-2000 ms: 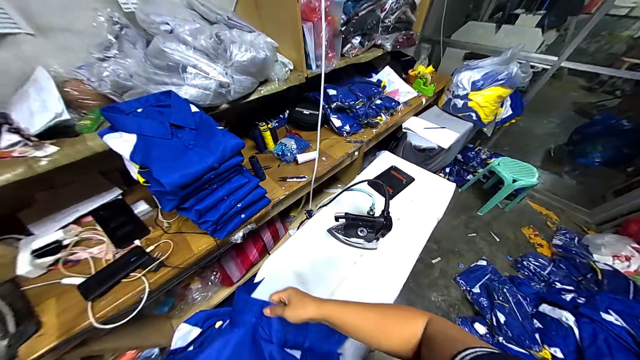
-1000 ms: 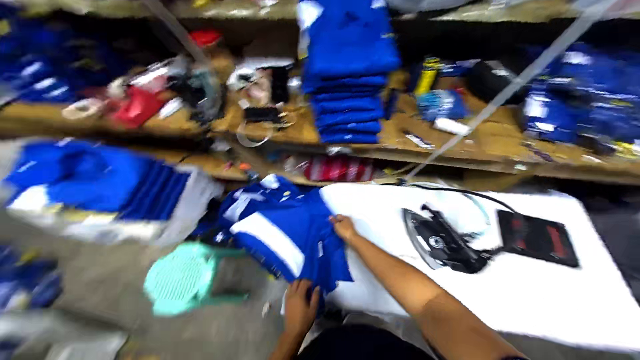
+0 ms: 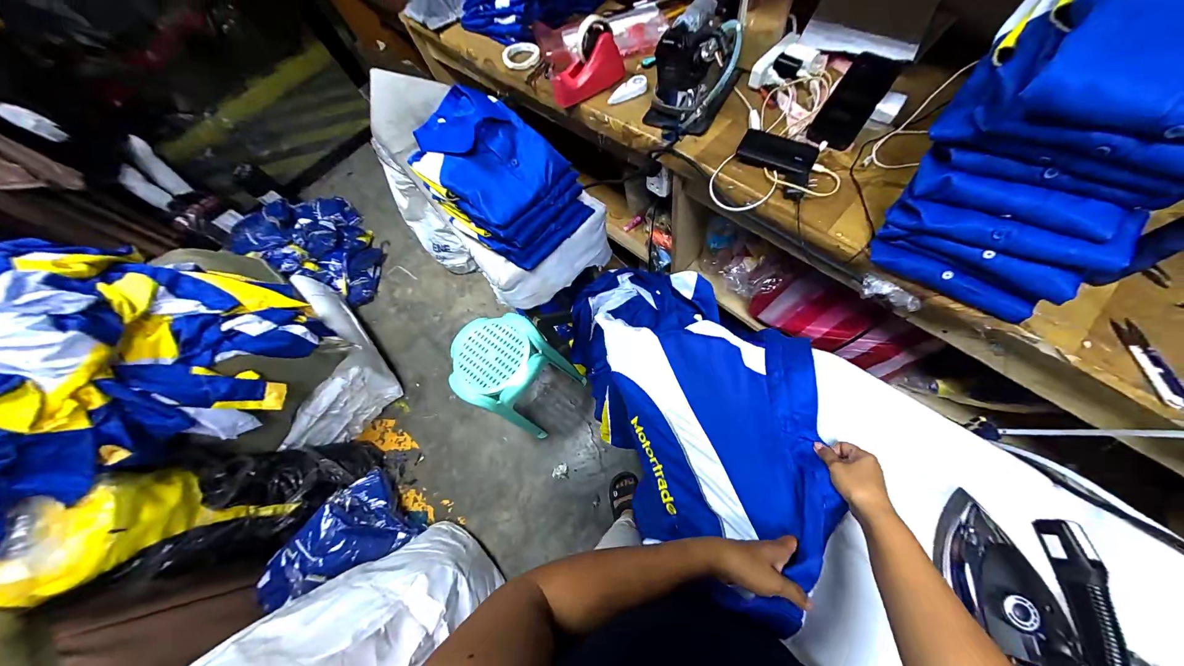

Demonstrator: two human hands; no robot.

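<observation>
A blue shirt with white panels and yellow lettering (image 3: 712,398) lies over the end of the white padded ironing board (image 3: 888,416). My right hand (image 3: 853,472) pinches the shirt's right edge between thumb and fingers. Nearer to me, my left hand (image 3: 763,566) rests on the lower part of the shirt, fingers spread; part of its palm is hidden. An iron (image 3: 1008,592) sits on the board to the right of my right hand, beside a black handle-like part (image 3: 1082,583).
A teal plastic stool (image 3: 499,361) stands left of the board. Folded blue shirts (image 3: 509,185) lie on a white bundle; more (image 3: 1036,194) are stacked on the wooden shelf (image 3: 999,324). A red tape dispenser (image 3: 589,72) and cables occupy the shelf. Loose garments (image 3: 139,342) lie left.
The view has swung left. Two seconds ago one hand was on the blue cloth; now both are at the shirt, which lies flatter and more spread out over the board's end than one second ago.
</observation>
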